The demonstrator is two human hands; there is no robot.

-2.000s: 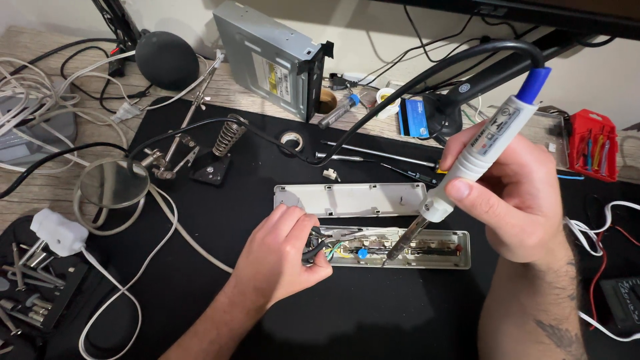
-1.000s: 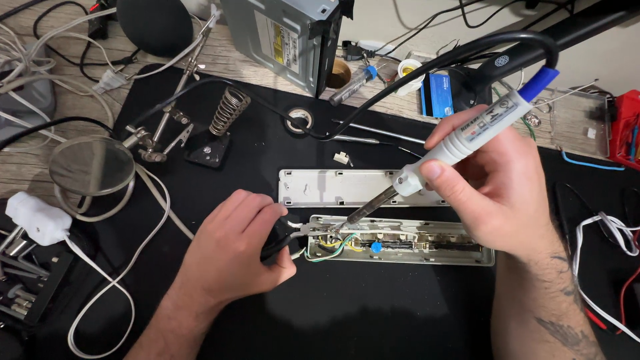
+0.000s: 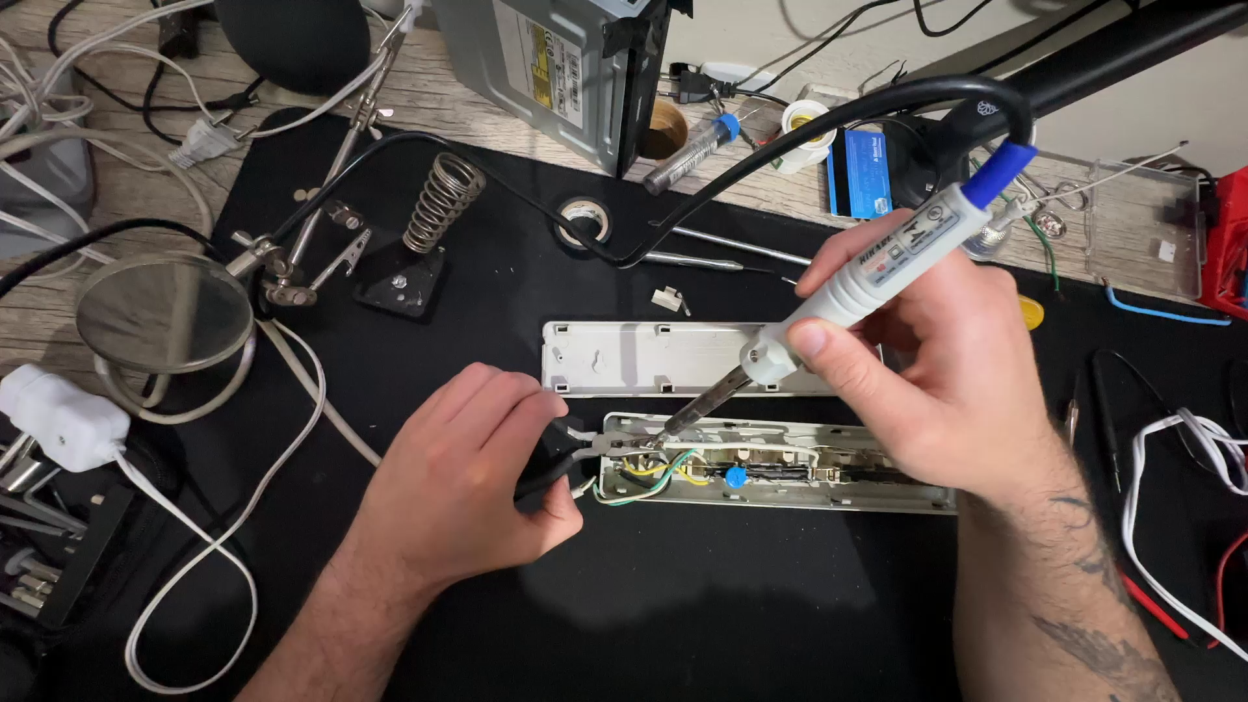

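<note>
My right hand (image 3: 916,361) holds a white soldering iron (image 3: 858,278) with a blue cable collar, its metal tip pointing down and left. The tip meets or nearly meets the wiring at the left end of an opened power strip housing (image 3: 780,499). In my left hand (image 3: 468,478) are pliers (image 3: 609,444) with black handles, their jaws at the same spot near the tip. Green, yellow and white wires, metal contact strips and a blue round component (image 3: 735,476) lie in the housing. The housing's cover (image 3: 634,361) rests just behind it, partly hidden by my right hand.
A soldering iron stand (image 3: 400,278) with a spring and a helping-hands magnifier (image 3: 164,312) are at left. Behind lie a tape roll (image 3: 583,224), a solder tube (image 3: 692,154) and an optical drive (image 3: 556,73). A white cable (image 3: 249,565) loops at left; the iron's cord arches overhead.
The iron's tip has moved to the left end of the housing, where the plier jaws now are. Two seconds ago it was farther right along the housing. The view has shifted closer.
</note>
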